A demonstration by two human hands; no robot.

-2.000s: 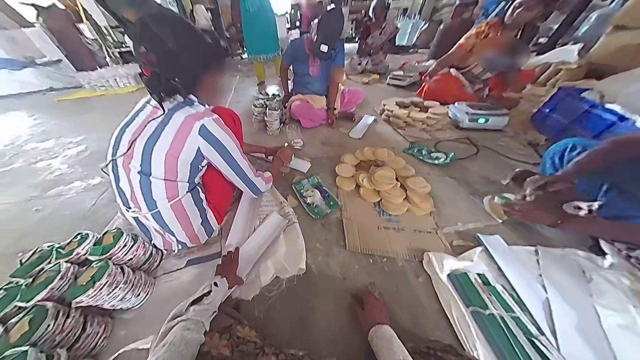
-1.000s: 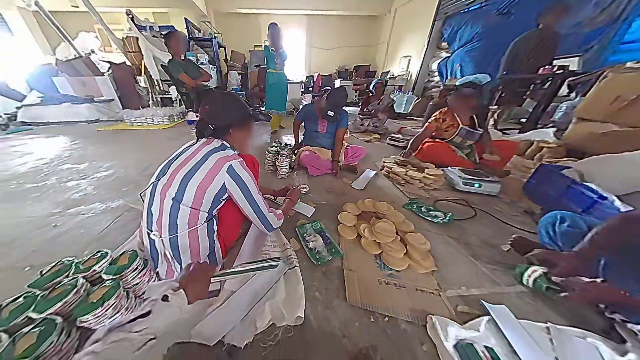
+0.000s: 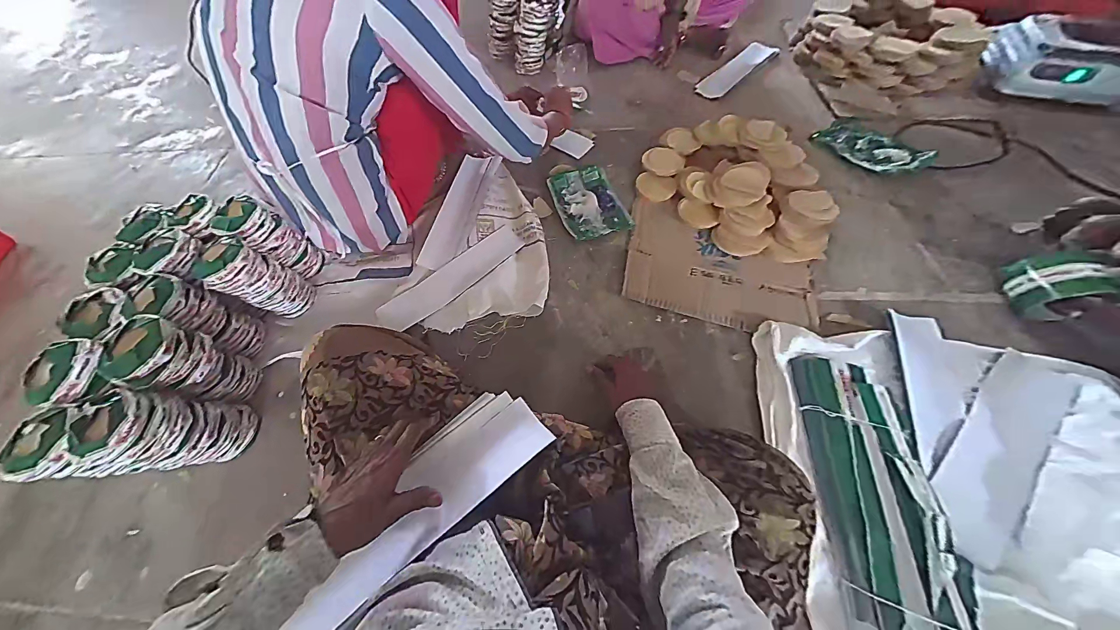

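My left hand (image 3: 376, 486) lies spread over a stack of long white strips (image 3: 472, 468) on my lap, thumb on top; whether it grips them is not plain. My right hand (image 3: 626, 376) rests low over the concrete floor just past my knees, its fingers blurred. Ahead of it, pale round discs (image 3: 744, 184) are heaped on a flattened cardboard piece (image 3: 717, 284). A green printed packet (image 3: 589, 203) lies left of the cardboard. More white strips (image 3: 459, 280) lie on a woven sack (image 3: 516, 254) in front of my left knee.
Stacks of green-and-white round bundles (image 3: 184, 350) stand at left. A person in a striped shirt (image 3: 306, 105) sits ahead. At right, tied green strips (image 3: 862, 490) and white sheets (image 3: 997, 437) lie on a white sack. A scale (image 3: 1054, 66) and cable are at the upper right.
The view has tipped downward. White strips now lie on my lap under my left hand; a second ago that hand was out beside the strips on the sack.
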